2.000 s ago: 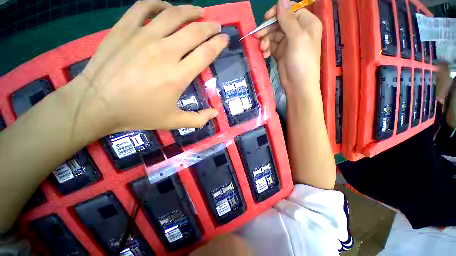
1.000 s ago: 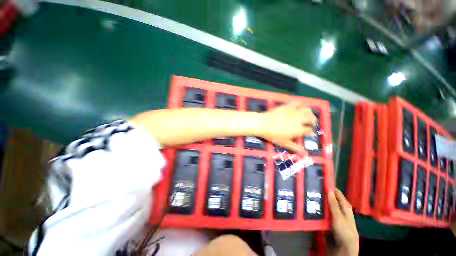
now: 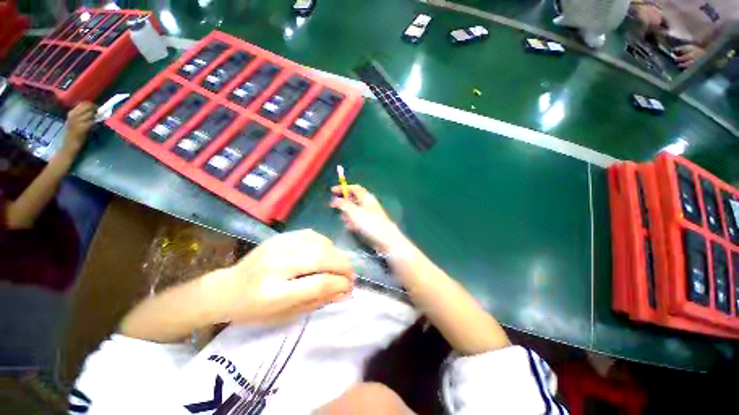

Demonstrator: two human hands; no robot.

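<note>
A red foam tray [image 3: 304,166] holding black open-backed phones lies on the green bench, left of centre and beyond my hands. My left hand [image 3: 284,280] is over my lap, back upward, with curled fingers; whether it holds anything is hidden. My right hand [image 3: 369,219] is above the bench's near edge, right of the tray, and grips tweezers [image 3: 344,182]. Their orange-yellow grip and pale pinkish end point up; the tips are hidden. Neither hand touches the tray.
A dark gridded strip [image 3: 397,105] lies right of the tray. Red trays [image 3: 640,243] stand at the right; another [image 3: 121,69] is far left, near a neighbour's hand [image 3: 79,121]. Loose phones [image 3: 417,28] lie across the bench. Another person's hands [image 3: 689,55] show top right.
The phone tray, before in front of me under my hands, now lies farther left. Both hands are off it. The tweezers show again in my right hand, and the clear sheet on the phones is not visible.
</note>
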